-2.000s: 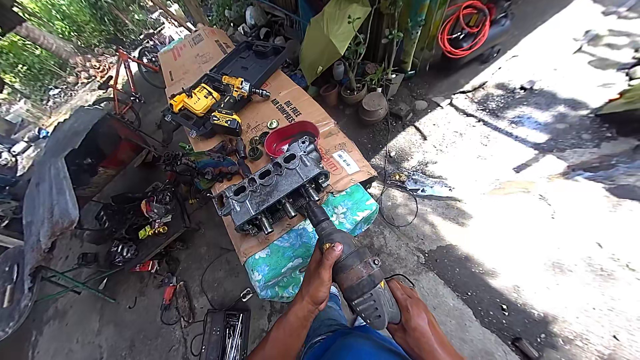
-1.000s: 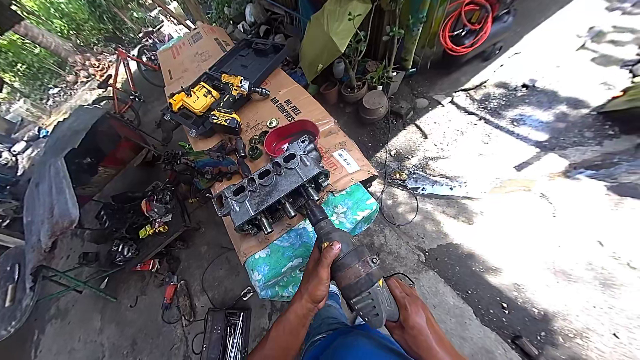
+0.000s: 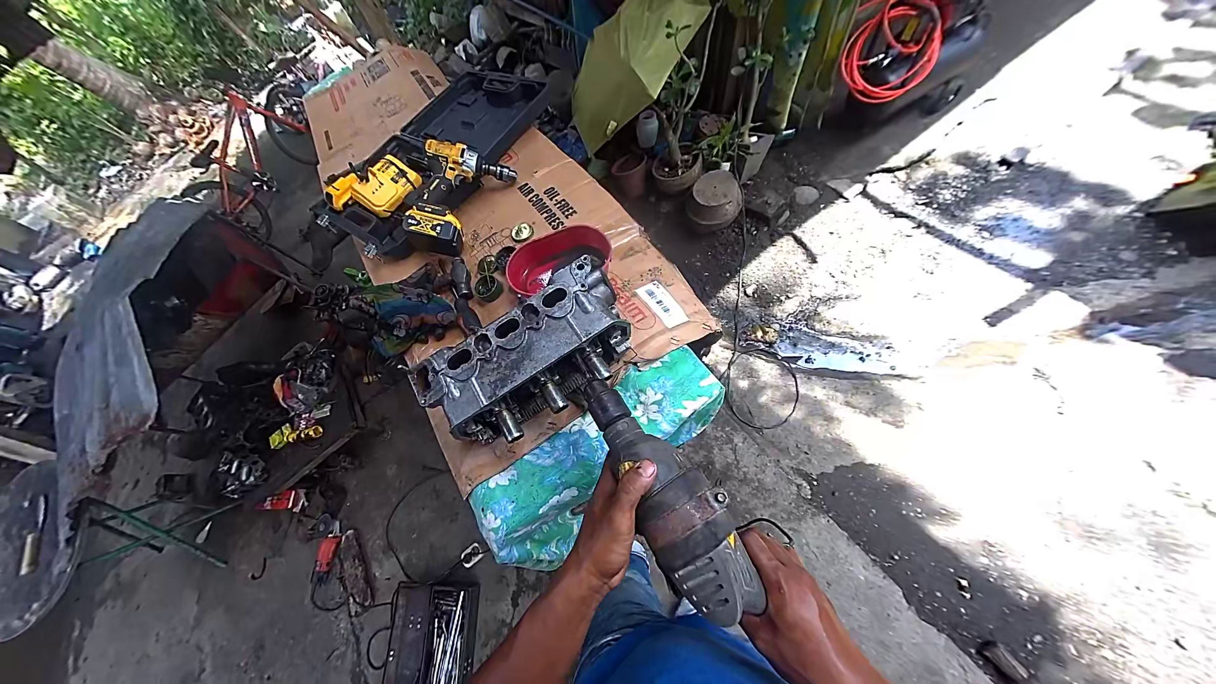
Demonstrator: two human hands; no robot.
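My left hand (image 3: pixel 613 518) is closed around the front part of a grey corded power tool (image 3: pixel 679 518), probably an impact wrench. At the tool's rear, my right hand (image 3: pixel 784 589) grips the handle, which is partly hidden. The dark socket (image 3: pixel 604 404) on the tool's nose points into the near side of a metal engine cylinder head (image 3: pixel 532 347), beside several shiny metal tubes (image 3: pixel 553 395). The exact contact is hidden. The cylinder head lies across flattened cardboard (image 3: pixel 560 180) on a table with a floral cloth (image 3: pixel 532 503). A red bowl (image 3: pixel 594 237) stands right behind it.
A yellow cordless drill (image 3: pixel 454 160) lies by an open black case (image 3: pixel 489 104). Greasy parts (image 3: pixel 399 313) lie left of the cylinder head. A box of tools (image 3: pixel 432 632) sits on the ground below. A thin cable (image 3: pixel 741 332) loops at the right; potted plants (image 3: pixel 676 171) stand behind.
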